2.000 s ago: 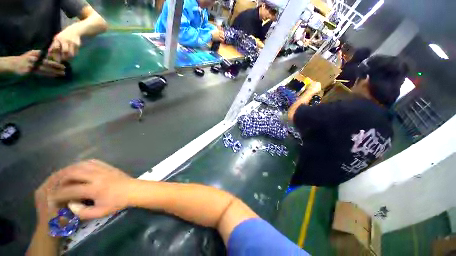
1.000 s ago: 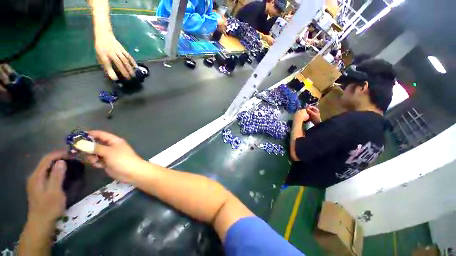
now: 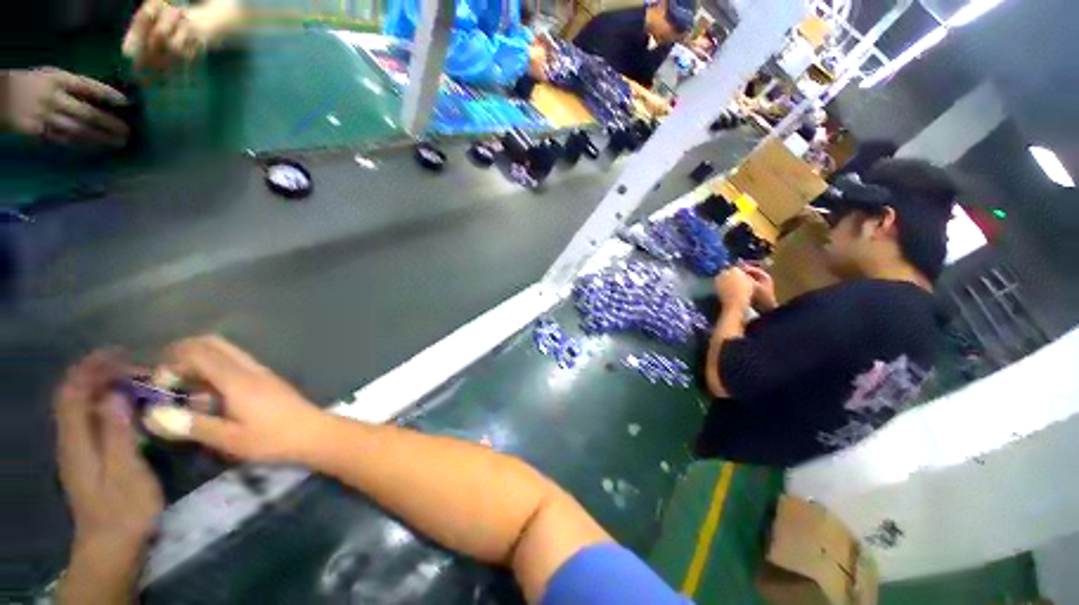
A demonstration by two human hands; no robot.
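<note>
My left hand, blurred at the far left, is closed around a dark housing that is mostly hidden between my hands. My right hand meets it from the right, with a pale finger cot on one fingertip. It holds a small blue-white wired circuit board at the top of the housing. Fingers and blur hide how far the board sits inside. Both hands are above the white rail's near end.
The white rail runs between the belt and green bench. A board heap lies right, beside a worker in black. A cap and several black parts lie along the belt's far side. Another worker's hands show top left.
My right hand has brought the board to the housing in my left hand. The loose board and black housing on the belt are gone from there. The opposite worker's hand has drawn back.
</note>
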